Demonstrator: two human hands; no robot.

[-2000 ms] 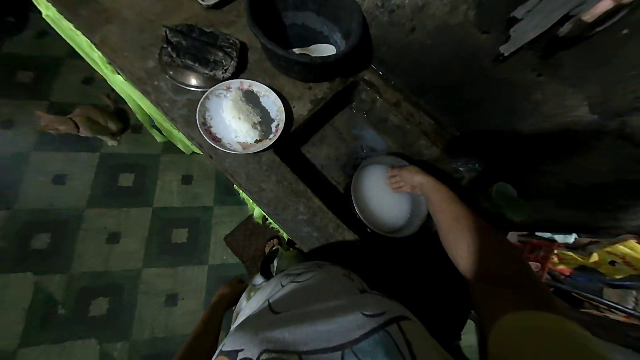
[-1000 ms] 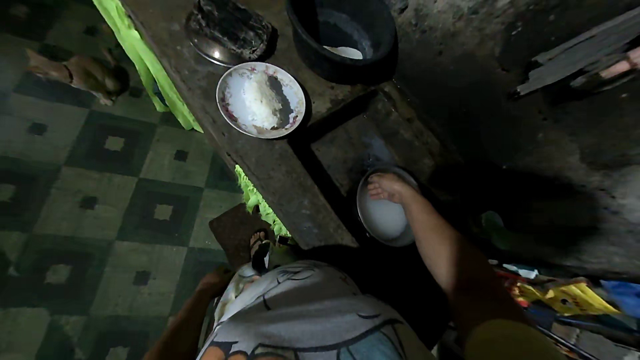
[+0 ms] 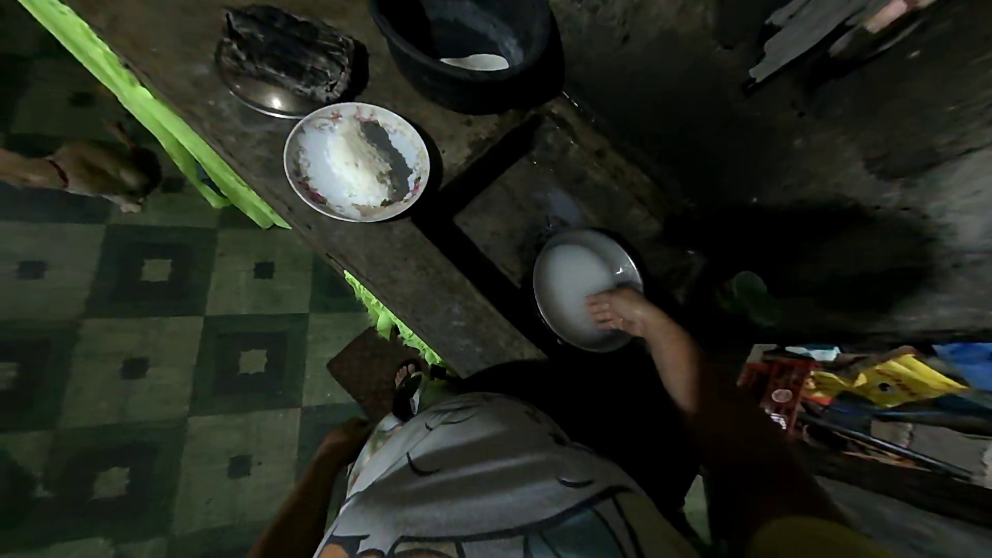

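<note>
My right hand (image 3: 620, 311) reaches over the near right rim of a round metal bowl (image 3: 631, 267), its fingertips at the cloudy white liquid (image 3: 572, 277) inside. Whether it holds anything cannot be told. The bowl stands in a recessed, wet basin of the counter. My left hand (image 3: 347, 440) hangs low beside my clothing, dim and partly hidden. Up and to the left of the bowl, a floral-rimmed plate (image 3: 312, 133) holds a white, grainy or powdery heap (image 3: 358, 163).
A dark pot (image 3: 434, 87) with a pale utensil inside stands at the back. Beside the plate, a charred block (image 3: 291, 50) rests on a metal lid (image 3: 267, 99). Green cloth (image 3: 147, 112) edges the counter (image 3: 387, 256). An animal (image 3: 93, 172) is on the tiled floor; clutter lies right.
My right hand has shifted from the bowl's upper part to its near right side. The animal on the floor has changed its pose.
</note>
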